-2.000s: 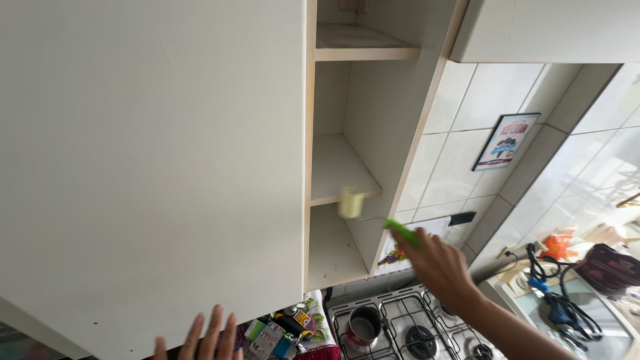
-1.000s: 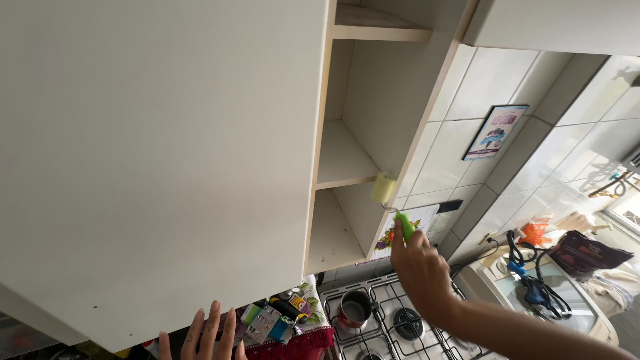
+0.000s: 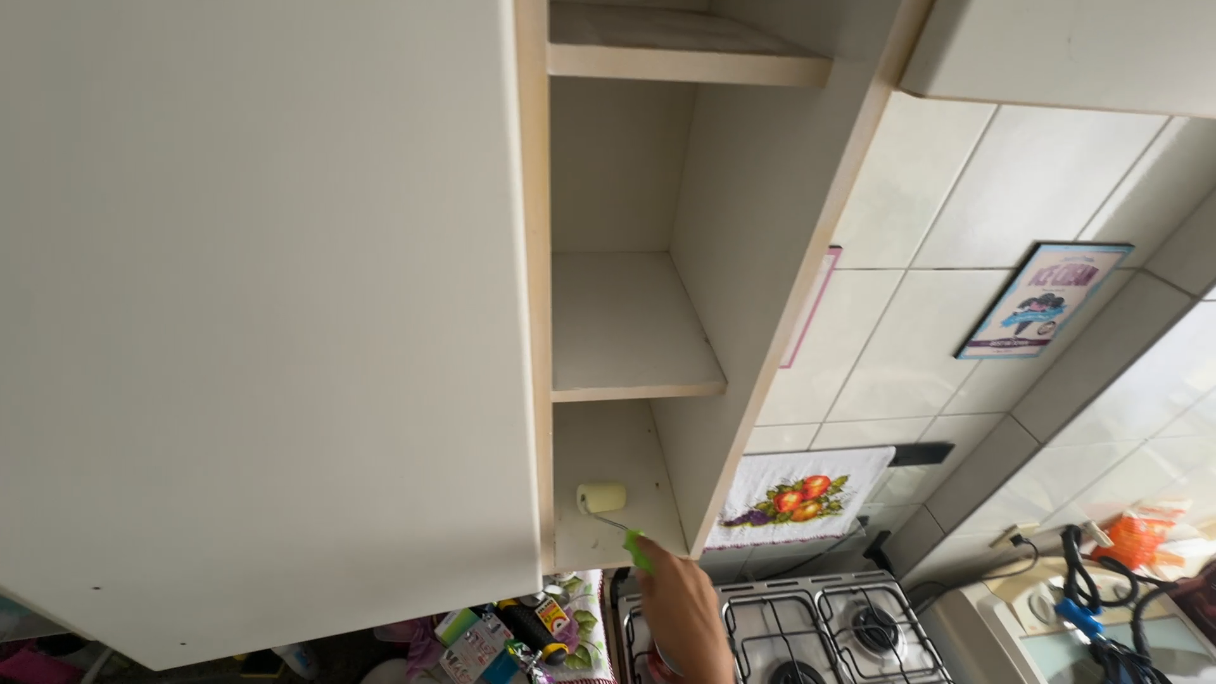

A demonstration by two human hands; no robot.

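A small foam paint roller (image 3: 602,498) with a pale yellow sleeve and a green handle is in my right hand (image 3: 680,604), low in the middle of the view. The roller lies over the lowest compartment of an open cabinet shelf unit (image 3: 636,389); whether it touches the surface cannot be told. My fingers are closed around the green handle. To the left spans a large plain white cabinet panel (image 3: 266,313). My left hand is out of view.
Below stand a gas stove (image 3: 788,627) and a cloth with packets (image 3: 475,646). A fruit-print towel (image 3: 798,499) and a small sign (image 3: 1045,299) hang on the tiled wall. Cables (image 3: 1092,608) and an orange bag (image 3: 1135,540) lie on an appliance at the right.
My right hand has moved the roller left and down, from the shelf unit's right side edge to the lowest compartment. My left hand, earlier at the panel's lower edge, has left the view.
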